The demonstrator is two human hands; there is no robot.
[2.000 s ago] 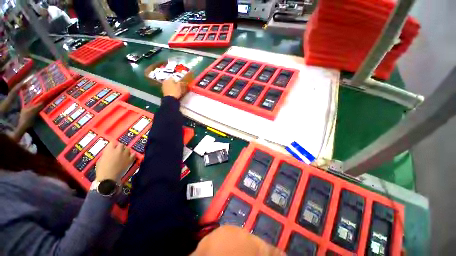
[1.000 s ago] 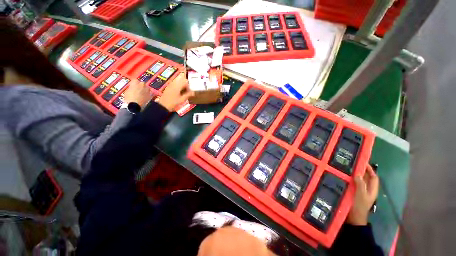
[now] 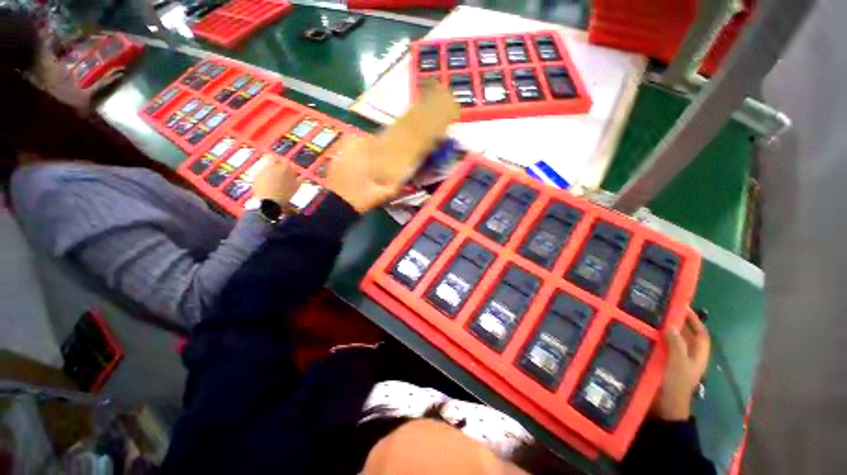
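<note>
My left hand (image 3: 358, 178) holds a brown cardboard battery box (image 3: 415, 133), which is tipped on its side over the bench. Blurred batteries (image 3: 439, 162) show at its lower right side. My right hand (image 3: 683, 364) grips the right edge of the near red phone tray (image 3: 435, 316). This tray sits on another red tray and holds two rows of black phones (image 3: 504, 305) with their open backs up and small pale labels showing. The inside of the box is hidden.
A second tray of phone backs (image 3: 501, 109) lies on a white board (image 3: 608, 102). Blue strips (image 3: 548, 174) lie beyond the near tray. A neighbouring worker's grey sleeve (image 3: 139, 223) and hand are at trays of lit phones (image 3: 200, 116) on the left. A metal post crosses the right.
My left hand has reached the box, lifted it and tipped it over; earlier it stood upright with batteries heaped in it. My right hand stays at the near tray's edge.
</note>
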